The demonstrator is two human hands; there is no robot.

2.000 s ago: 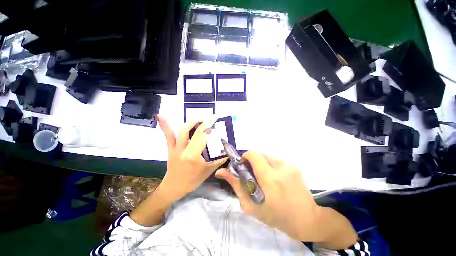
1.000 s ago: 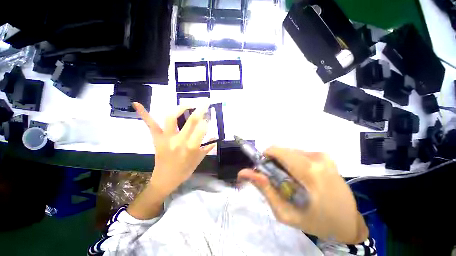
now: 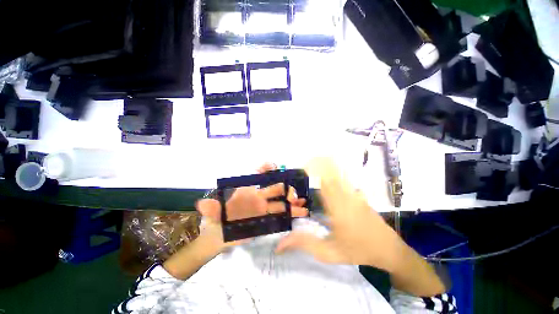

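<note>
My left hand (image 3: 214,214) holds a front panel (image 3: 254,232) from behind, near the bench's front edge; its fingers show through the clear window. Another dark piece shows at the panel's right side, partly hidden. My right hand (image 3: 343,227) is just right of the panel, fingers apart, with nothing seen in it. The air blow gun (image 3: 391,160) lies on the bench to the right. Three loose front panels (image 3: 268,97) lie on the white bench beyond my hands.
A blister tray (image 3: 266,44) lies at the back. Stacked black trays (image 3: 162,67) stand at the left, with a rear housing (image 3: 146,121) in front. A squeeze bottle (image 3: 86,164) and cup (image 3: 29,176) lie left. A black box (image 3: 392,37) and several housings (image 3: 435,119) are at the right.
My right hand has let go of the blow gun, which now lies on the bench. My left hand has picked up the front panel and brought it nearer my body.
</note>
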